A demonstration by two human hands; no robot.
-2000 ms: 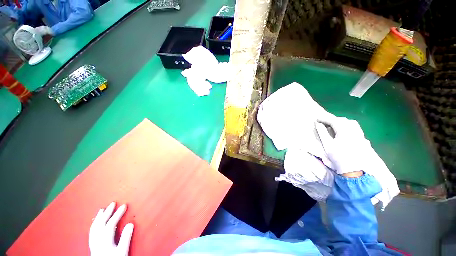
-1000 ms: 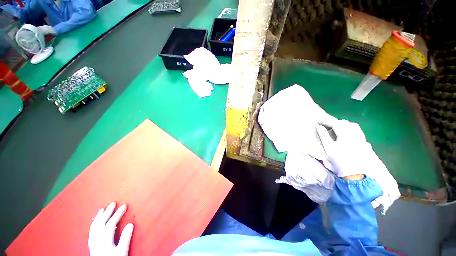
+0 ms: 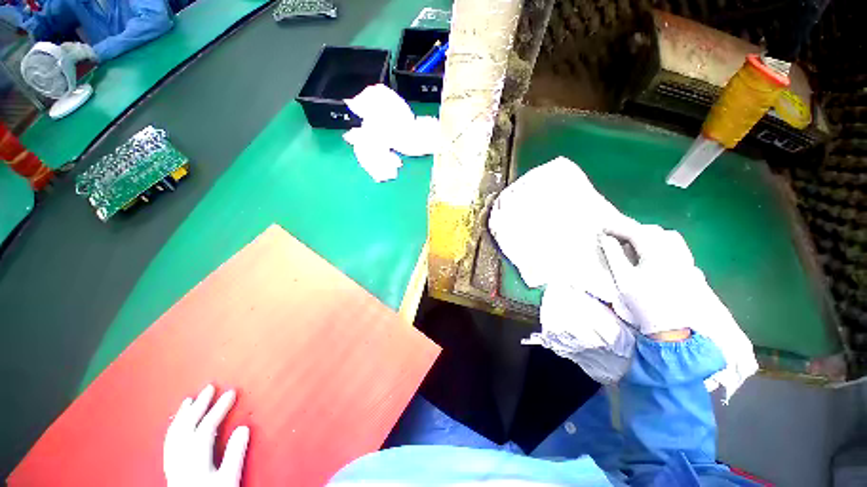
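My left hand [image 3: 202,445], in a white glove, lies flat with fingers apart on the orange-red sheet [image 3: 285,333] on the green bench. My right hand [image 3: 656,276], also white-gloved, rests on the crumpled white cloth [image 3: 551,214] at the booth's front edge. Glove and cloth look alike, so whether the fingers grip the cloth cannot be told. A green circuit board [image 3: 133,176] lies on the dark conveyor at the left.
The orange-yellow blow nozzle [image 3: 737,105] hangs over the green booth floor [image 3: 751,228], before a metal box [image 3: 703,62]. A pale post [image 3: 471,114] divides bench and booth. Black bins [image 3: 328,109] and a small white cloth [image 3: 385,124] sit left of it. A blue-sleeved person [image 3: 124,24] is across the conveyor.
The circuit board on the conveyor has shifted slightly left and down. My hands, the white cloth and the red sheet show almost no movement.
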